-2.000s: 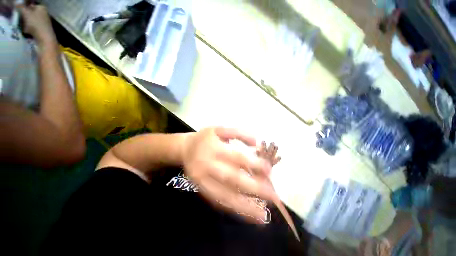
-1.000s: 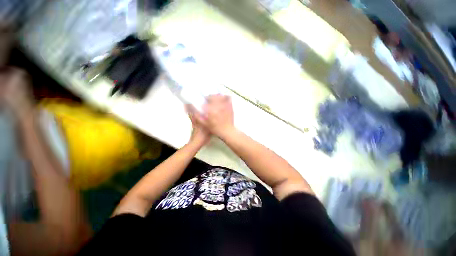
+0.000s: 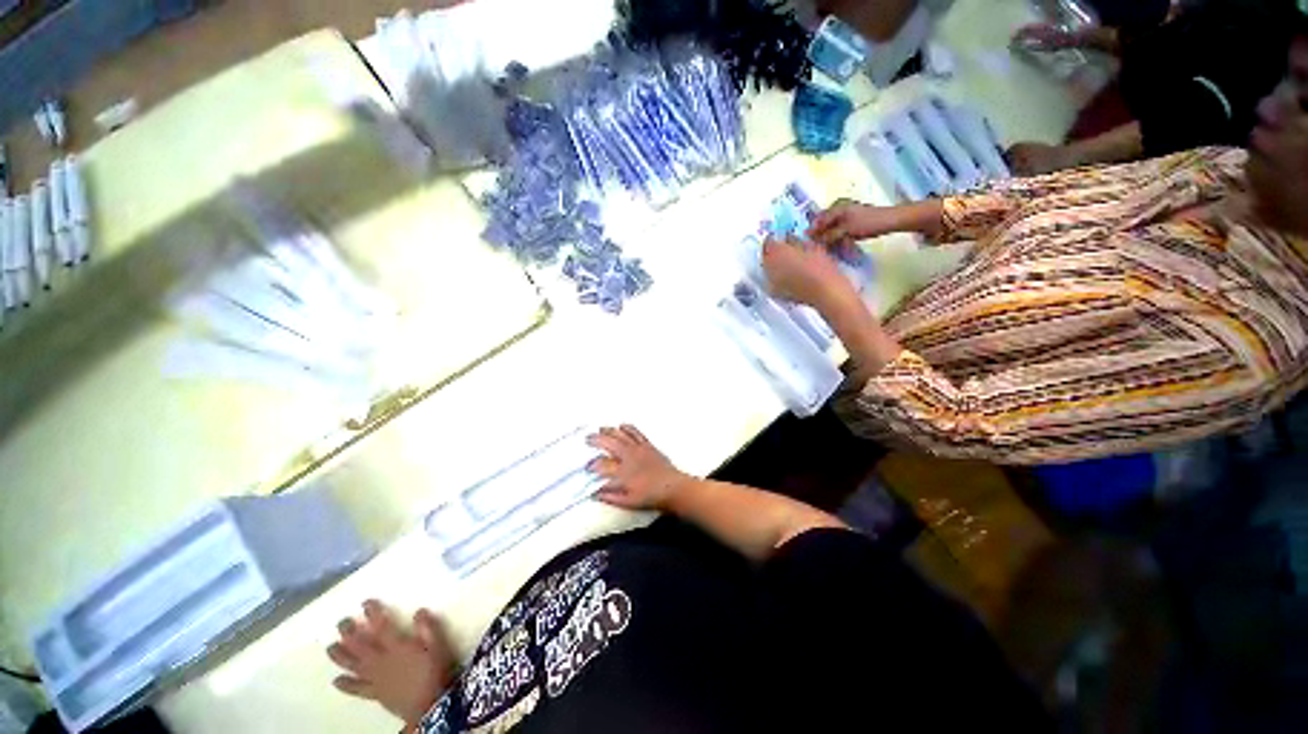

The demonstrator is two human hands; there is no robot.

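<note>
A single whitish translucent inner tray lies flat on the pale tabletop in front of me, with long slots. My right hand is at its right end, fingers spread, fingertips touching the tray's end. My left hand is open and empty, palm down, near the front edge of the table, left of the tray and apart from it. A stack of nested trays stands at the lower left, beyond my left hand.
Wrapped white sticks lie across the table. Small blue-grey bagged pieces and long blue-and-clear packets lie at the far middle. A neighbour in a striped top handles filled trays at the right.
The view has turned to the right. My hands, together near the stack a second ago, are now apart. The single tray now shows flat on the table under my right fingertips.
</note>
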